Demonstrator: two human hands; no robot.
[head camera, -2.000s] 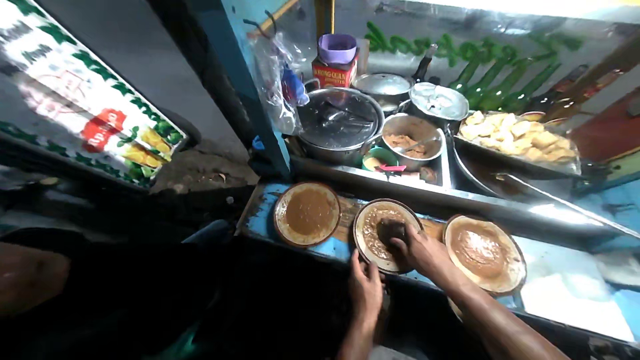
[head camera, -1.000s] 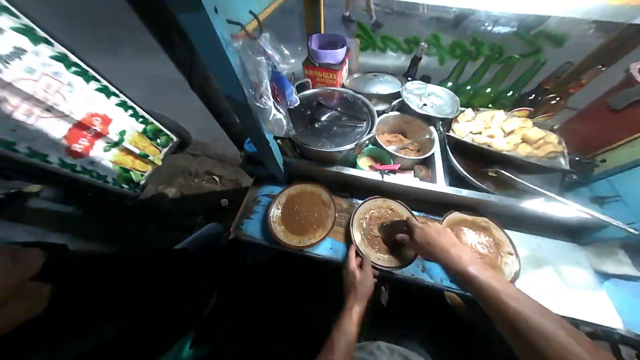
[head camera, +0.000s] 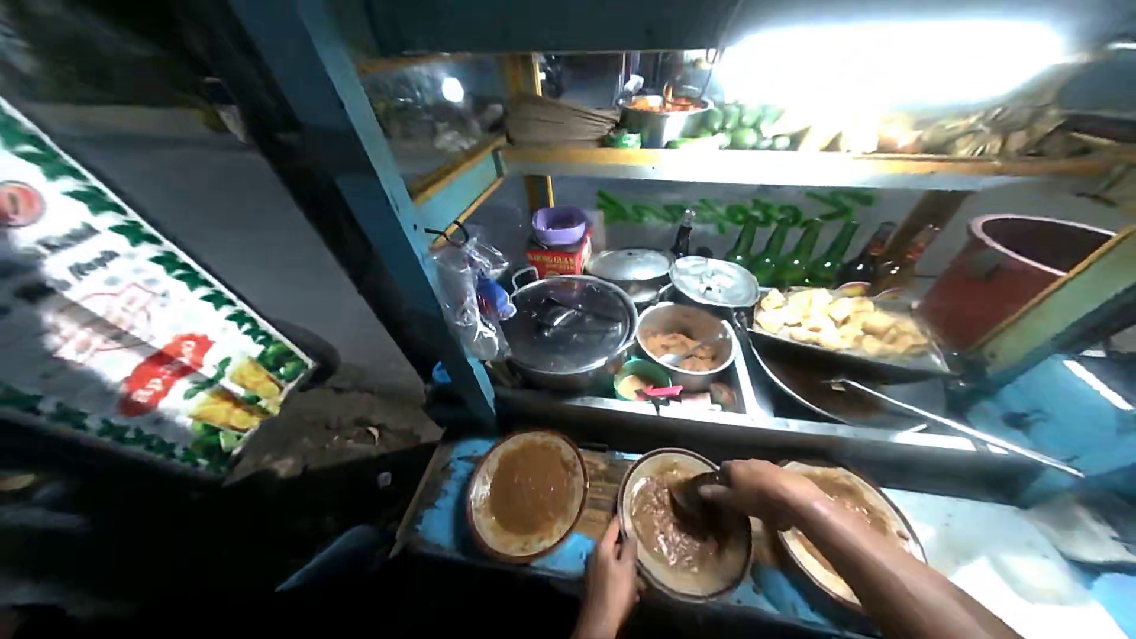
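Three shallow round mortar-like plates with brown sauce stand in a row on a worn blue wooden ledge. My left hand (head camera: 612, 572) grips the near left rim of the middle plate (head camera: 661, 577). In my right hand (head camera: 754, 488) is a dark pestle (head camera: 692, 499), its head down in the sauce of that plate. The left plate (head camera: 526, 495) holds smooth brown sauce and nothing touches it. My right forearm passes over the right plate (head camera: 830, 497) and hides part of it.
Behind the ledge stand a lidded steel pot (head camera: 572, 328), a bowl of food with a spoon (head camera: 688, 346), a tray of fried pieces (head camera: 839, 324) and a wok with a long-handled ladle (head camera: 950, 422). Green bottles (head camera: 781, 253) are farther back. A blue post (head camera: 399, 213) rises at left.
The view has tilted up, so the upper shelf and lamp show. My right hand stays on the pestle in the middle plate, and my left hand remains at its rim.
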